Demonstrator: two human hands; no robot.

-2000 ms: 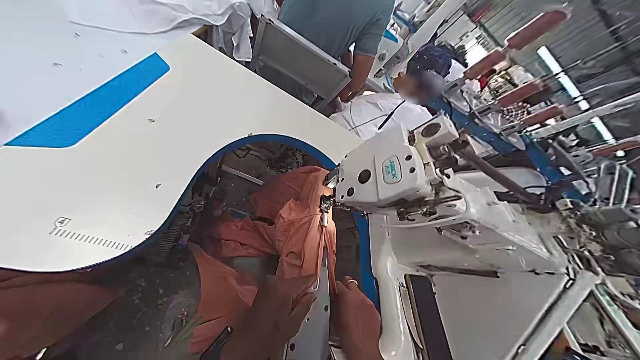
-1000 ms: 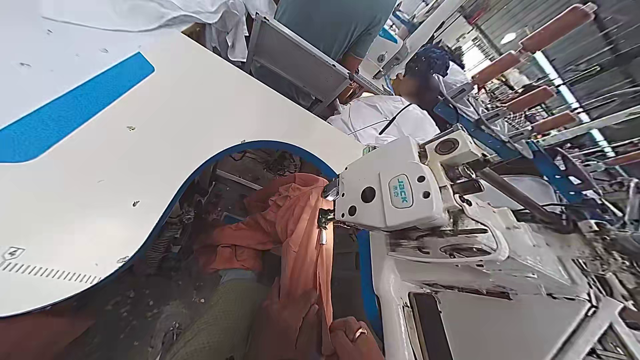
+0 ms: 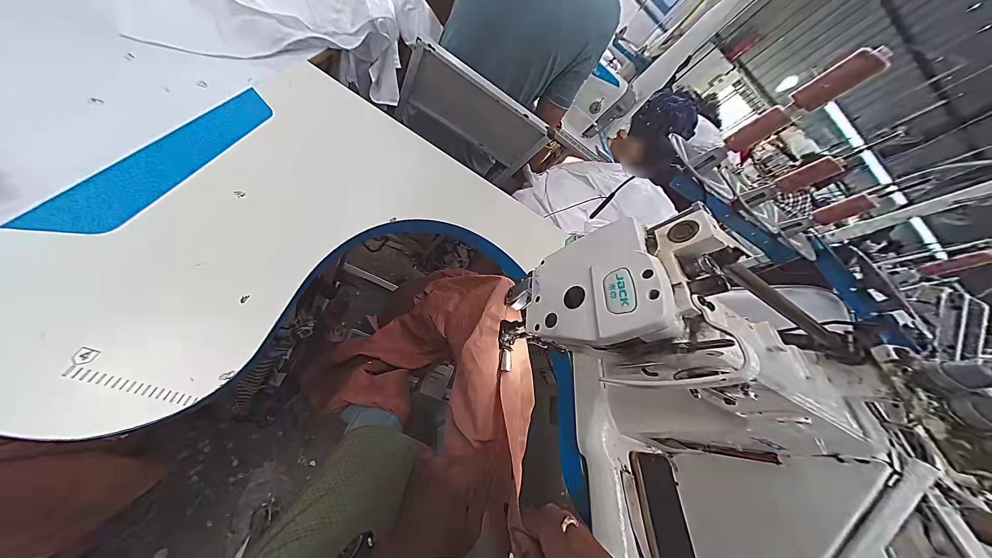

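Observation:
An orange-brown cloth (image 3: 473, 372) hangs in folds beneath the needle and presser foot area (image 3: 508, 341) of a white Jack sewing machine (image 3: 604, 291). My right hand (image 3: 562, 531), with a ring on a finger, grips the cloth's edge at the bottom of the view. Beside it, my left hand (image 3: 446, 504) lies against the cloth; it is blurred and partly cut off, so its fingers are unclear. A dark watch (image 3: 358, 545) shows near the left wrist. Left of the hands is a green-clad limb (image 3: 341, 488) with a light blue end.
A white tabletop (image 3: 294, 201) with a blue edge curves around the opening at left. White fabric (image 3: 341, 27) lies at the top. Beyond sit two people, one in a teal shirt (image 3: 527, 46). Thread cones (image 3: 841, 77) stand at upper right. More orange-brown cloth (image 3: 70, 488) is at lower left.
The green-clad limb, not visible two seconds ago, shows at the lower left. My hands sit lower in the view beside the cloth. The view has shifted slightly.

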